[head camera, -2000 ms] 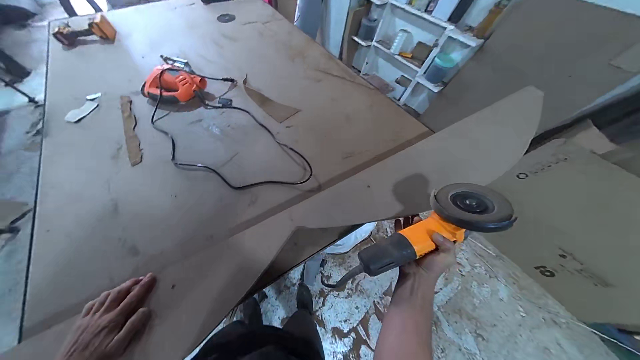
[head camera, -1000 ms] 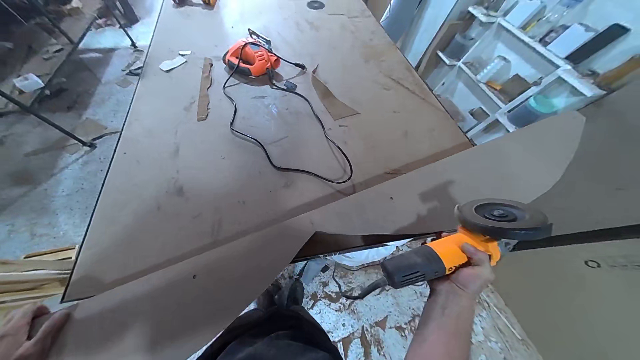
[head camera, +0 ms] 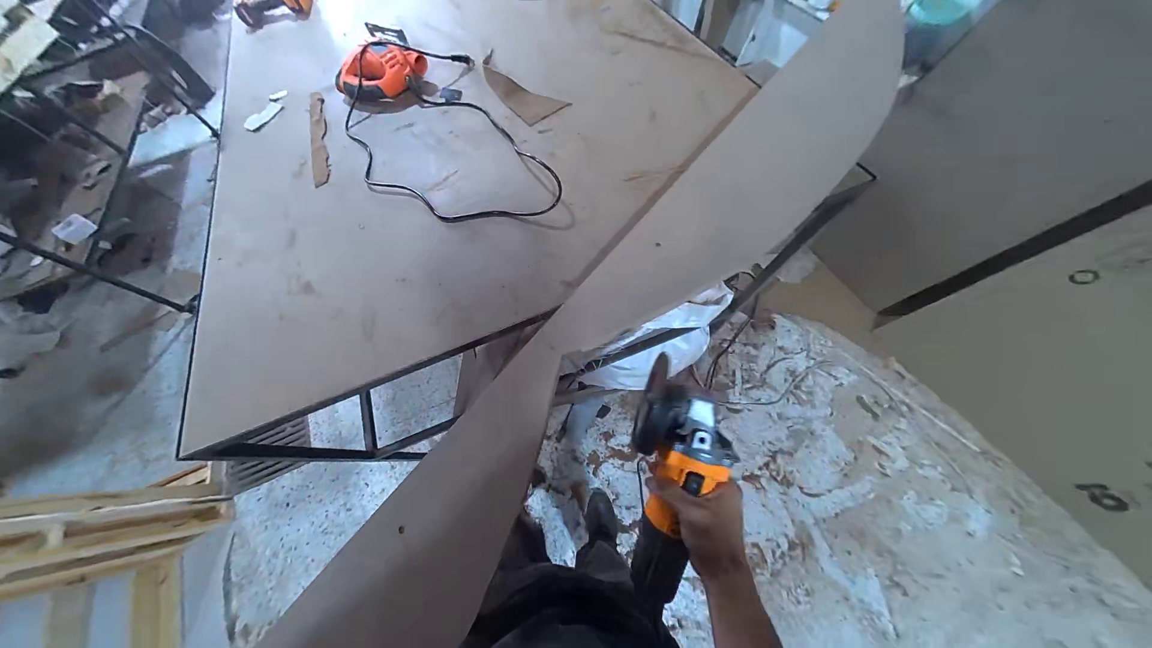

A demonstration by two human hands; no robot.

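My right hand (head camera: 711, 522) is closed around the orange and black body of an angle grinder (head camera: 688, 477). The tool is held upright over the floor, its disc (head camera: 652, 405) turned edge-on near the board's edge. A long, thin, curved-edged board (head camera: 657, 243) lies diagonally across the table corner and runs past the table's front edge toward the bottom of the view. My left hand is out of view.
The metal-framed table (head camera: 297, 333) bears an orange jigsaw (head camera: 382, 72) with a black cord, and brown scraps (head camera: 525, 97). Wooden frames (head camera: 117, 531) stand at lower left. Large panels (head camera: 1035, 342) lean at right. A white bag (head camera: 666, 351) and debris lie on the floor.
The grinder has gone from above the board to beside it, over the floor, its disc turned from flat to edge-on. The board has swung across the table corner. My left hand has left the view.
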